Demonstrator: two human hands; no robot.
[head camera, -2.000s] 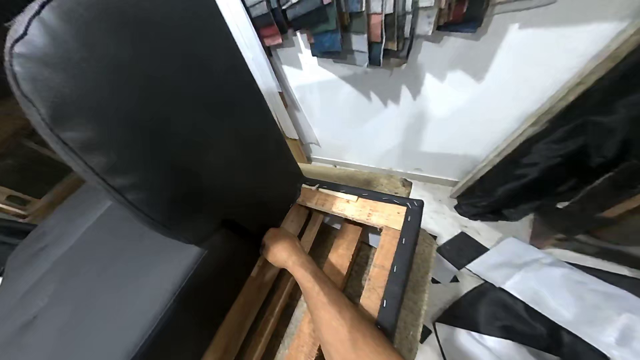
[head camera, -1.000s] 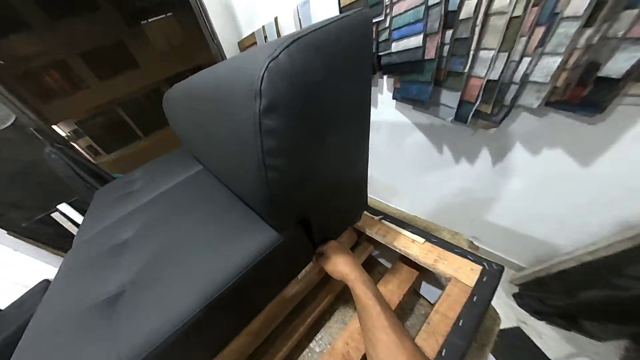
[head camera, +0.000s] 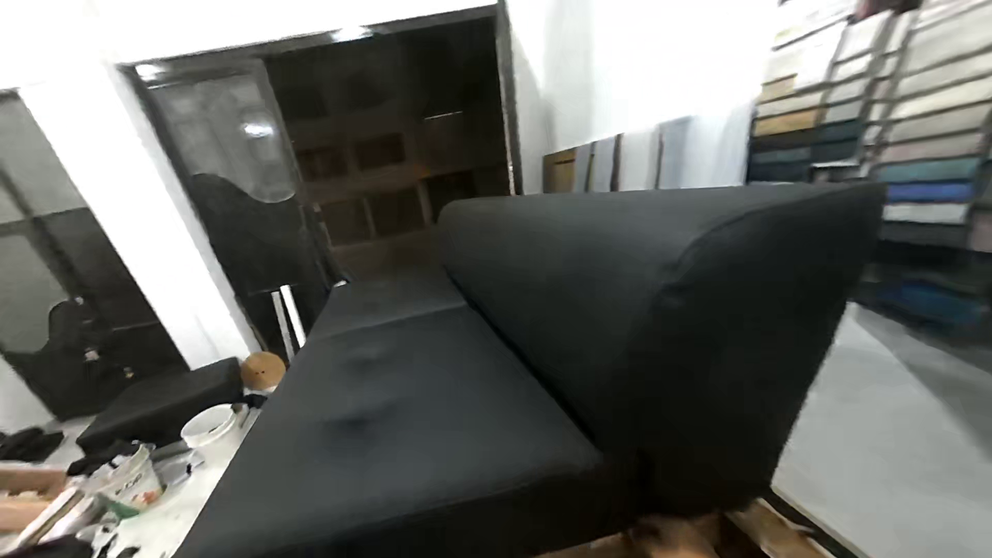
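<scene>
A black upholstered sofa fills the middle of the head view, with its long seat running away to the back left. Its rounded backrest stands along the right side of the seat. Below the backrest's near end, part of the bare wooden frame shows. One of my hands is at the bottom edge, blurred and cut off, by the dark fabric where backrest and frame meet. Its fingers cannot be made out, and whether it is a left or right hand is unclear. No other hand shows.
White buckets and loose scraps lie on the floor at left, near a black upholstered block and a round wooden piece. Fabric swatches hang on the right wall. A dark glass doorway is behind the sofa.
The view has swung up and left, so the slatted frame and forearm have mostly left the picture. The hand stays low by the backrest's bottom corner.
</scene>
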